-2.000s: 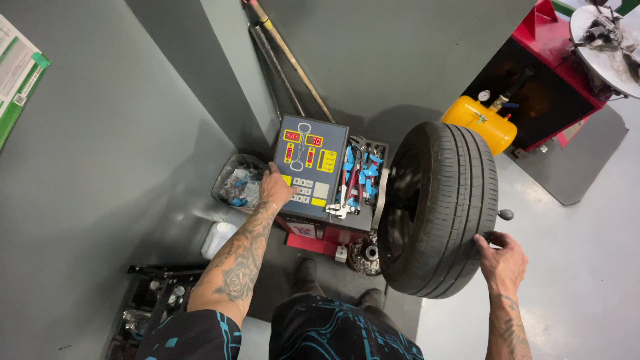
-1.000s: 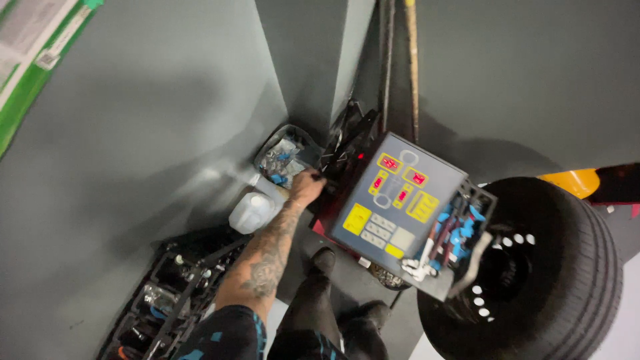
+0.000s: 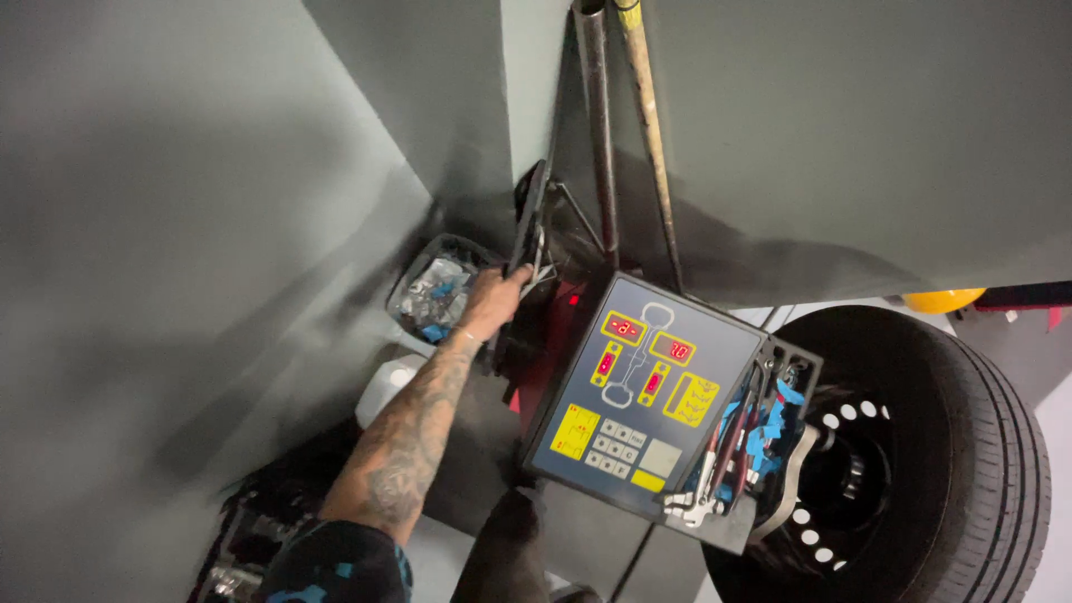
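My left hand [image 3: 496, 300] reaches to the far side of the wheel balancer, with its fingers at a dark rack or frame [image 3: 529, 226] beside the machine; whether it grips anything there is unclear. Right of that arm is the balancer's control panel [image 3: 624, 394], tilted, with red lit displays. Beside the panel, a tray [image 3: 737, 536] holds wheel-weight pliers [image 3: 699, 494] and blue-backed wheel weights [image 3: 764, 440]. A curved metal arm [image 3: 791, 490] lies between tray and wheel. The tyre on its black steel rim [image 3: 988, 469] stands at the right. My right hand is out of view.
A plastic bin [image 3: 402, 289] of scraps sits left of my hand, with a white plastic container [image 3: 385, 385] below it. A metal pipe [image 3: 596, 126] and a wooden pole [image 3: 649, 126] lean by the wall. A dark tool rack [image 3: 251, 536] stands at lower left; a yellow tank [image 3: 942, 300] shows far right.
My left hand has left the control panel for the rack beside the balancer. My right hand, at the tyre tread two seconds ago, is out of view. The view has swung left.
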